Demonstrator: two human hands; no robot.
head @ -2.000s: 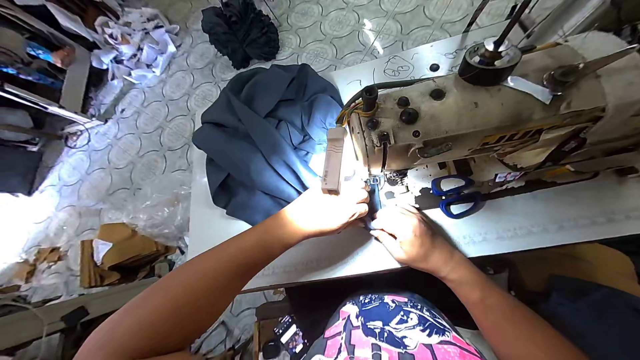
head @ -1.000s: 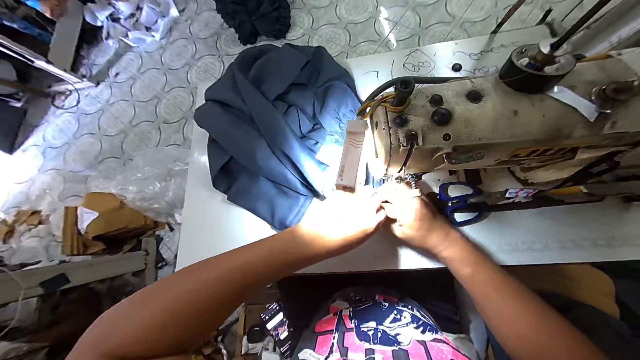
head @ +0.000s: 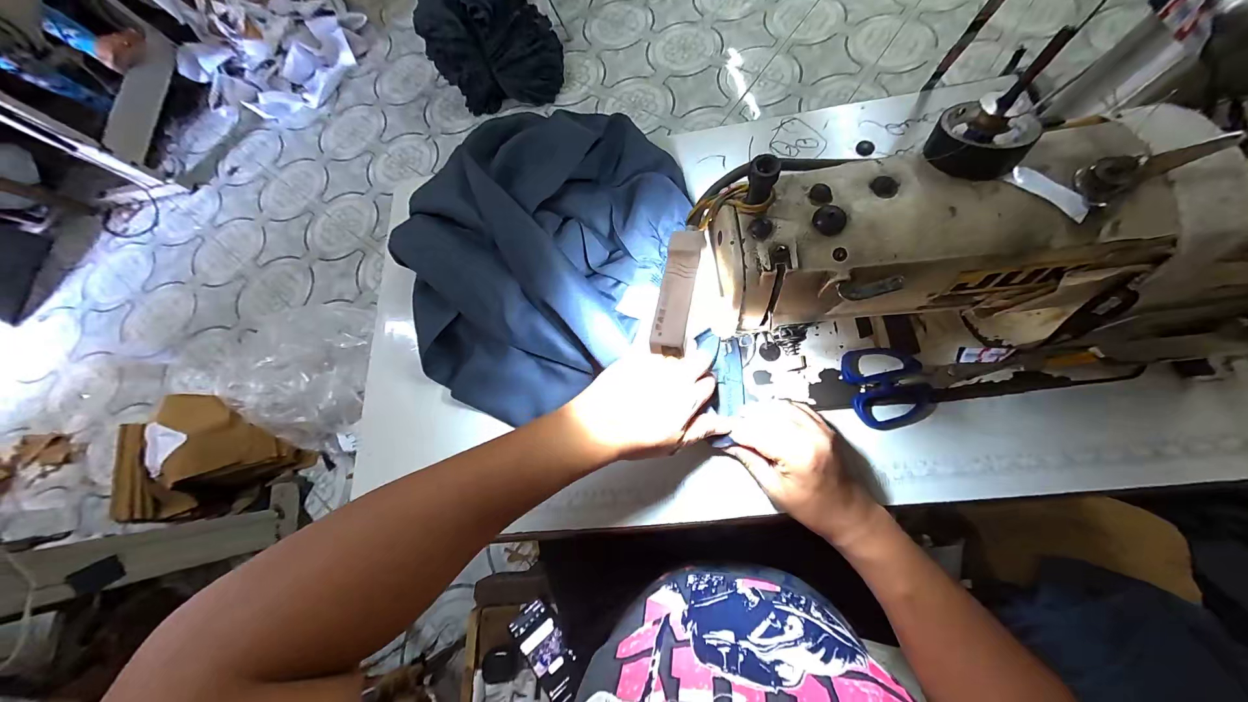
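Note:
Dark blue-grey fabric [head: 526, 283] lies bunched at the left of an industrial sewing machine [head: 936, 234], and a narrow folded strip of it [head: 729, 375] runs toward me from the needle area. My left hand [head: 648, 405] grips the strip's left side, below a lit, box-shaped attachment [head: 678, 292] on the machine's head. Just right of it, my right hand [head: 795, 453] pinches the strip's near end between thumb and fingers. The fingertips of both hands nearly meet. Glare hides part of the left hand and the fabric beside it.
Blue-handled scissors [head: 885, 388] lie on the machine bed right of my right hand. The white table's front edge [head: 624, 526] runs below my forearms. Black gathered fabric [head: 492, 49] rests on the tiled floor, with brown paper or card pieces [head: 210, 448] at lower left.
Both hands have moved toward me from the needle area, where they were close together one second ago. More of the fabric strip now shows between them and the machine.

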